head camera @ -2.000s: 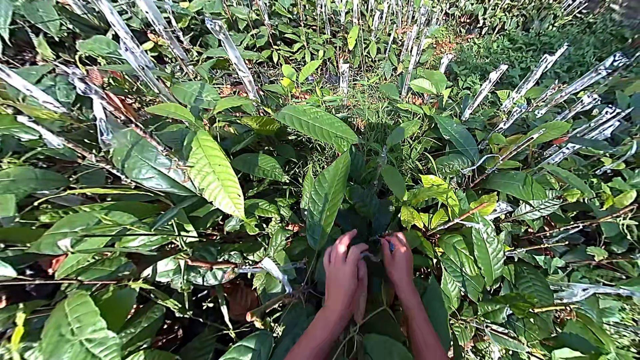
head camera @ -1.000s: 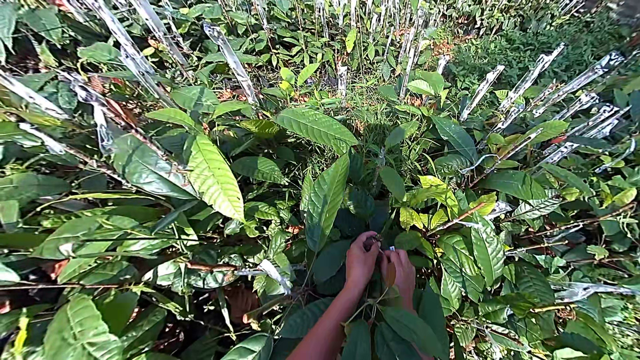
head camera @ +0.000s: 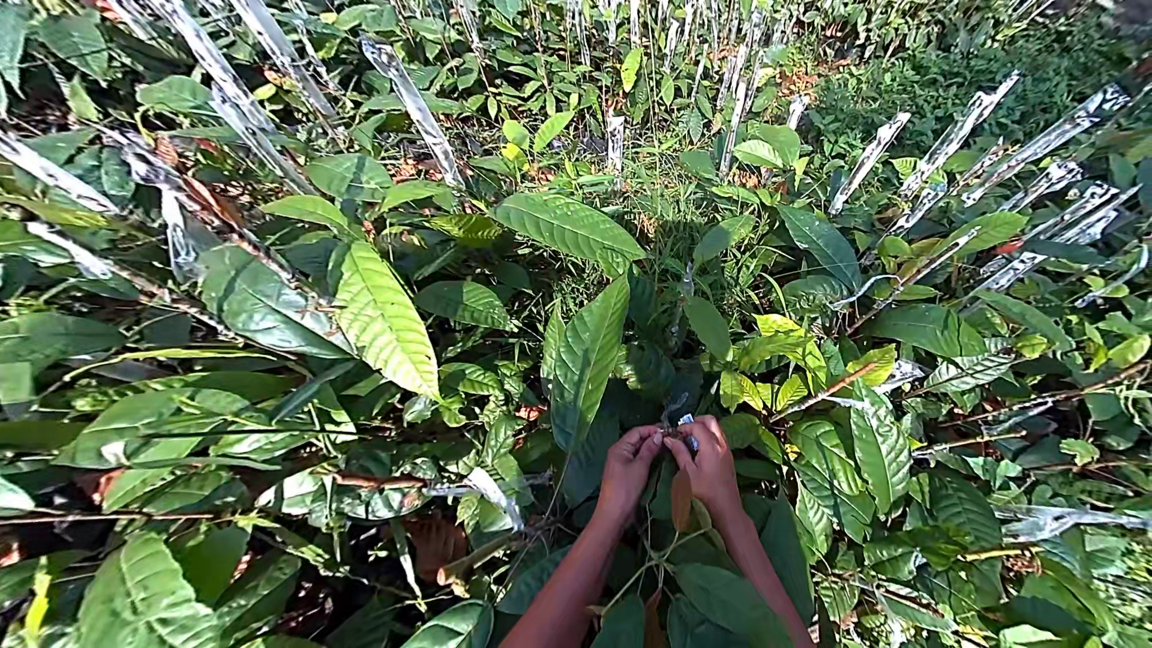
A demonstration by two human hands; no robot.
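Observation:
My left hand (head camera: 632, 459) pinches a thin plant stem (head camera: 668, 434) between thumb and fingertips, low in the middle of the view. Against it, my right hand (head camera: 706, 463) has its thumb and fingers at the same spot, with a small blue and white object (head camera: 689, 432) in its grip; what this object is cannot be told. A wisp of clear plastic film (head camera: 675, 407) stands just above the fingertips. Below the hands, between the forearms, hang a brown young leaf (head camera: 681, 499) and broad green leaves (head camera: 733, 598). A large upright green leaf (head camera: 589, 360) is left of them.
Plants with broad leaves surround both hands. Many stems wrapped in clear plastic film stand or lean behind, at the left (head camera: 414, 112) and at the right (head camera: 1048, 144). A thin bare branch (head camera: 828, 391) reaches in from the right. Grass (head camera: 684, 225) grows beyond the hands.
My hands were apart two seconds ago, then close together with the left higher. Now they meet at the fingertips around the stem, and the blue and white object shows more plainly.

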